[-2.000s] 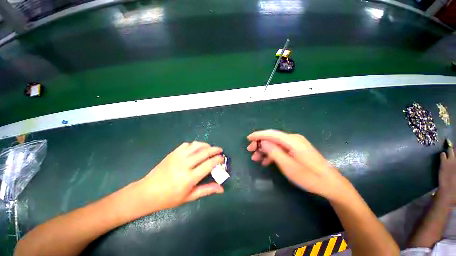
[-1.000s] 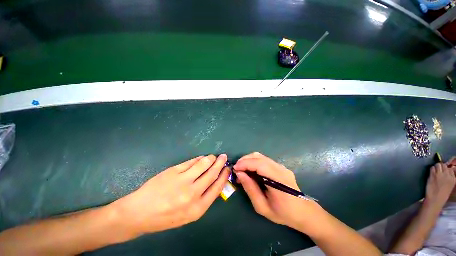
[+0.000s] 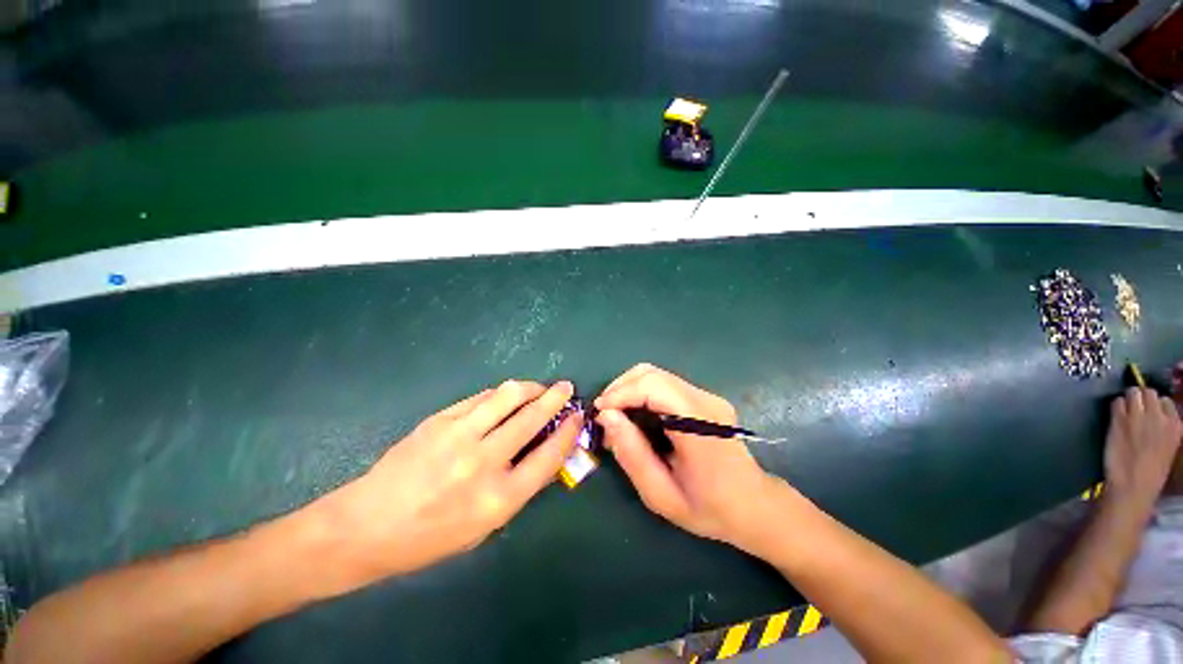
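Observation:
A small black electronic unit (image 3: 583,419) lies on the dark green bench between my hands, mostly hidden by fingers. Its lithium pouch battery (image 3: 577,467), silver-white with yellow edges, hangs out on the near side. My left hand (image 3: 454,474) holds the unit from the left with its fingertips. My right hand (image 3: 688,454) grips a slim black tool, which looks like the tweezers (image 3: 707,427). One pale fine end points right, away from the unit; the other end is hidden at my right fingertips, against the unit's right side.
Beyond the white edge strip (image 3: 454,244), another unit (image 3: 686,144) with its battery lies on the green belt, beside a thin pale rod (image 3: 742,140). A clear plastic bag (image 3: 26,396) is at far left. Dark components (image 3: 1073,324), yellowish parts (image 3: 1126,302) and another person's hand (image 3: 1142,441) are at right.
Over two seconds my right hand has come to the unit and now holds the black tool. Since one second ago, the hands keep nearly the same pose; the view has shifted slightly.

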